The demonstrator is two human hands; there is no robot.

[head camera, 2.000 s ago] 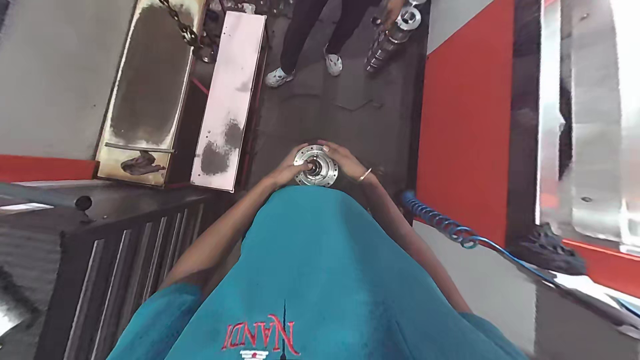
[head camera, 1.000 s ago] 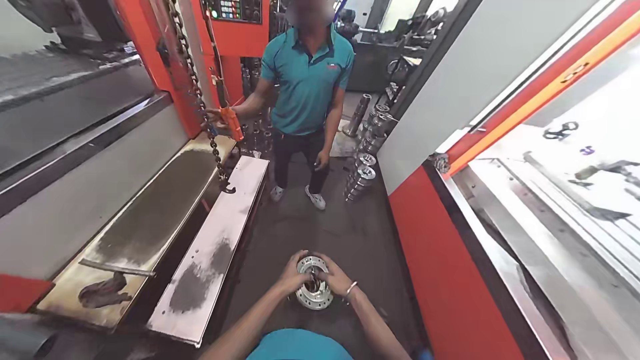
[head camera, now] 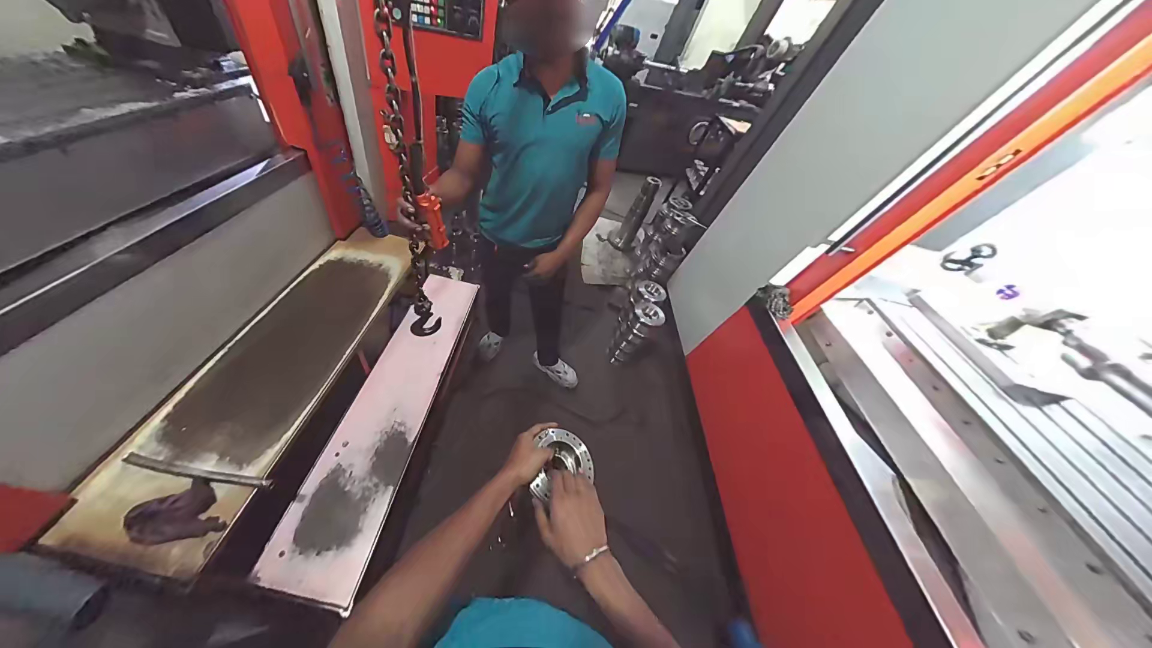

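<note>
A round metal flange with a ring of holes (head camera: 583, 450) is held above the floor in front of my body. My left hand (head camera: 529, 454) grips its left rim, thumb on the face. My right hand (head camera: 573, 517), with a bracelet (head camera: 591, 555) at the wrist, lies over the flange's lower part, its fingertips at the central bore. What the right fingers touch inside the bore is hidden.
A person (head camera: 544, 153) stands ahead, one hand at an orange hoist control (head camera: 432, 220) beside a chain hook (head camera: 425, 319). Stacked metal flanges (head camera: 637, 328) stand on the floor. Left are a pale bench (head camera: 378, 459) and a stained tray (head camera: 270, 360); right, a red machine panel (head camera: 783, 486).
My right hand has moved from the flange's right side onto its face and bore. The left hand stays on the rim. The view has tilted up since the oldest frame.
</note>
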